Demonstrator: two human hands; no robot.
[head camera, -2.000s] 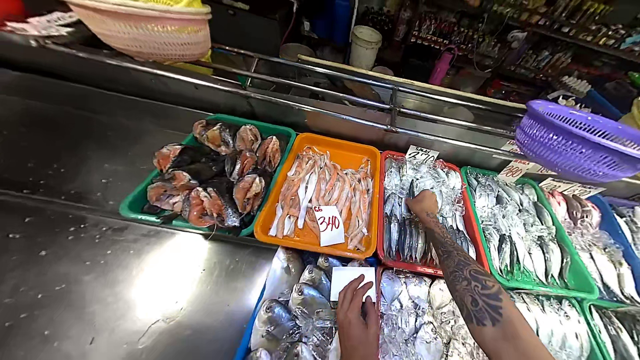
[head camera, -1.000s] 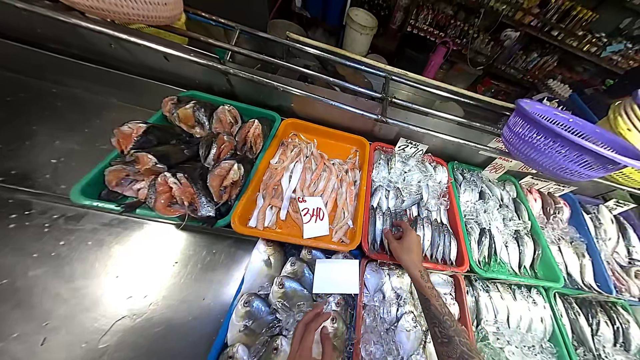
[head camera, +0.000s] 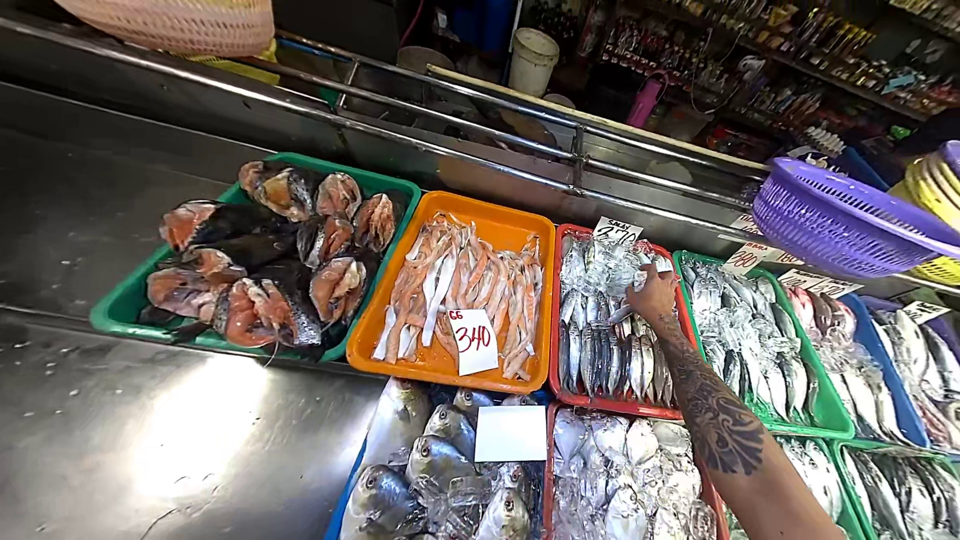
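Observation:
My right hand (head camera: 651, 298), on a tattooed forearm, is over the upper right part of a red tray (head camera: 556, 330) of small silvery fish (head camera: 607, 356) and ice bags (head camera: 596, 262). A small fish (head camera: 621, 313) shows by its fingertips; whether it is gripped is unclear. My left hand is out of view. Left of the red tray, an orange tray (head camera: 364, 341) holds pinkish fish strips (head camera: 469, 262) with a price card (head camera: 474, 341). Below it lie larger silver fish (head camera: 435, 459) in a blue tray (head camera: 352, 480), under a blank white card (head camera: 511, 433).
A green tray (head camera: 124, 311) of cut fish heads (head camera: 259, 311) stands left on the steel counter (head camera: 82, 442). Metal rails (head camera: 450, 139) run behind the trays. A purple basket (head camera: 847, 217) hangs over the right side. More fish trays (head camera: 829, 420) stand to the right.
My left hand, earlier at the silver fish near the blank card, has left the view. My right hand has moved from the lower part of the red tray's fish up toward its right edge.

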